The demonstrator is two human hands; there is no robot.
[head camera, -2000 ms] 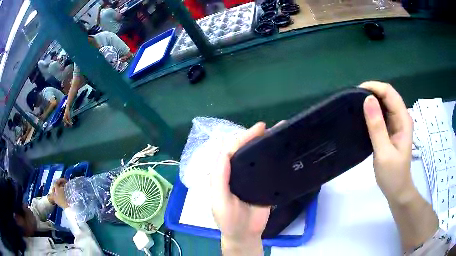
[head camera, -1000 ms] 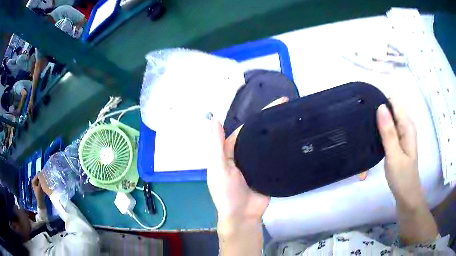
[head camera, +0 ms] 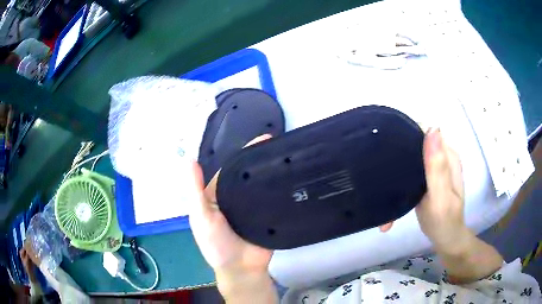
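Observation:
A black oval plastic housing (head camera: 324, 178) is held up in front of me, its flat face with pale print and small holes towards me. My left hand (head camera: 229, 243) grips its left end. My right hand (head camera: 443, 190) grips its right end. Fingertips show past its edges; the other fingers are hidden behind it. More black housing (head camera: 240, 116) lies behind it on the blue tray (head camera: 125, 205) with white lining. A crinkled bubble bag (head camera: 157, 124) lies over the tray's left part.
A green desk fan (head camera: 84, 211) and a white power adapter (head camera: 113, 263) with cable are at left. White sheeting (head camera: 333, 77) covers the bench, with label sheets (head camera: 496, 136) at right and a pale crumpled thing at the back. Another person's hand (head camera: 30, 255) shows at lower left.
The view has turned down and to the right. The housing stays in both hands, now lower, with its printed face more squarely towards me and tilted less.

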